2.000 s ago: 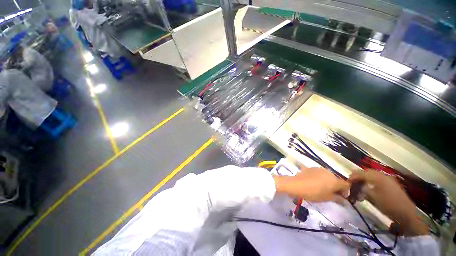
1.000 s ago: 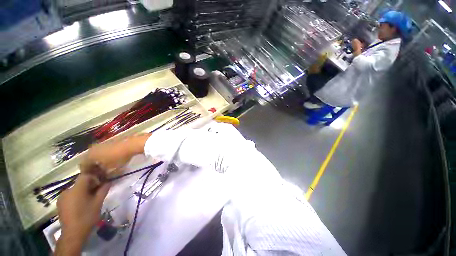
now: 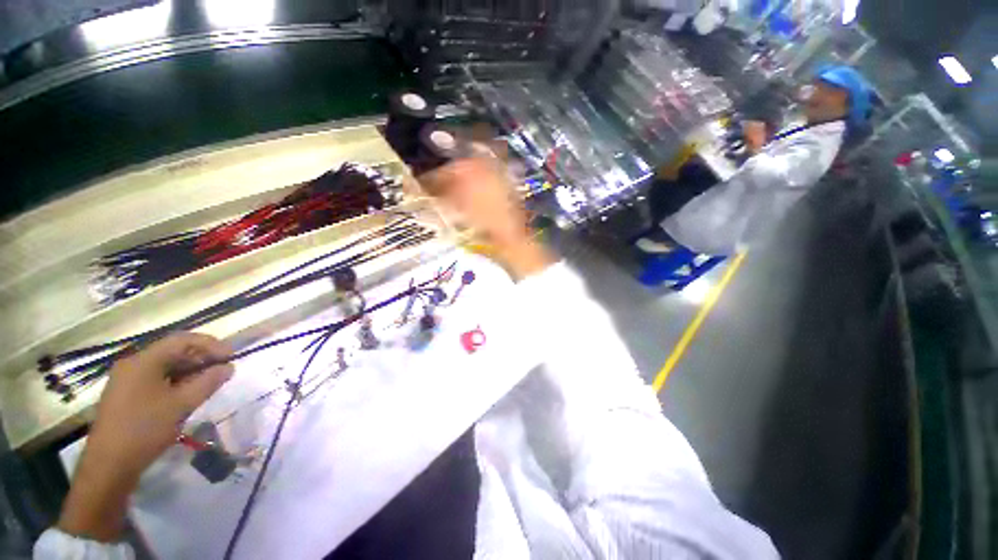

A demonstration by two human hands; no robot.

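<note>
My left hand (image 3: 148, 399) is at the left of the white board (image 3: 372, 438), its fingers closed on a black cable of the wire harness (image 3: 279, 348). The cable runs right across the board, and a long lead trails down to the lower edge. Small connectors (image 3: 367, 334) and a dark block with red wire (image 3: 213, 465) lie on the board. My right hand (image 3: 476, 202) is blurred over the tray's right end, just below two black tape rolls (image 3: 440, 142). Whether it holds anything cannot be told. A small red ring-shaped part (image 3: 473, 340) lies at the board's right.
The cream parts tray (image 3: 66, 208) lies behind the board, with black-and-red wire leads (image 3: 252, 228) and long black leads (image 3: 208, 312). Bagged harnesses (image 3: 591, 164) are beyond the tape rolls. A person in white with a blue cap (image 3: 755, 181) sits at the right.
My right hand has left the cable and moved right to the tape rolls. My left hand still holds the cable, slightly lower left. The view first swung right; the red part now shows on the board.
</note>
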